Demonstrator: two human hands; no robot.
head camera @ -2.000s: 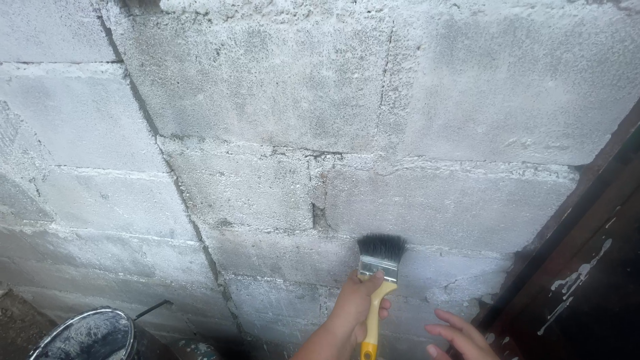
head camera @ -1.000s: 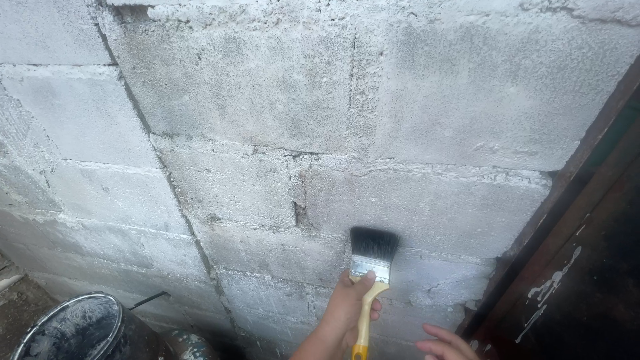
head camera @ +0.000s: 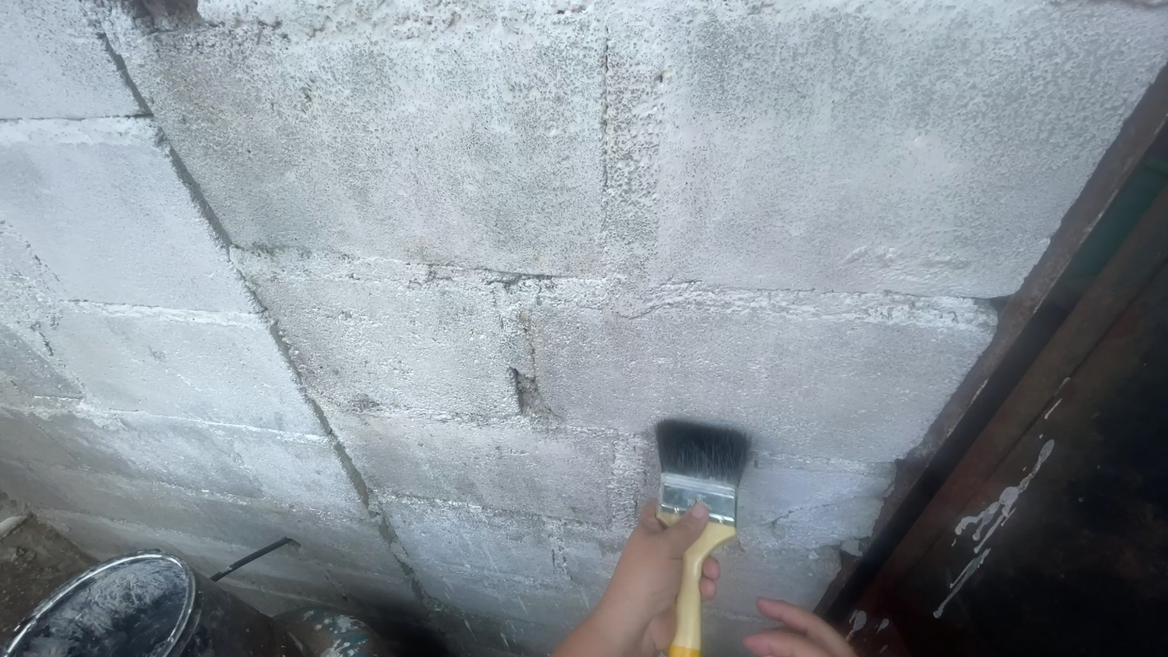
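My left hand (head camera: 650, 575) is closed around a flat paintbrush (head camera: 698, 488) with dark bristles, a metal ferrule and a pale wooden handle with a yellow end. The thumb lies on the ferrule, and the bristles point up at the concrete block wall (head camera: 776, 365); whether they touch it I cannot tell. To the right of the handle, at the bottom edge, part of my right hand (head camera: 796, 630) shows with its fingers apart and nothing in them. The wall has a thin, uneven whitish coating and rough mortar joints.
A dark bucket (head camera: 187, 602) with white smears stands at the lower left, a thin dark rod (head camera: 254, 558) beside it. Next to it is a paint-spotted rounded object (head camera: 333, 634). Along the right runs a dark, reddish-brown panel (head camera: 1031, 538) with white splashes. A hole (head camera: 527, 392) breaks one joint.
The left hand keeps its hold on the brush near the same part of the wall. My right hand has dropped lower, so less of it shows than two seconds ago.
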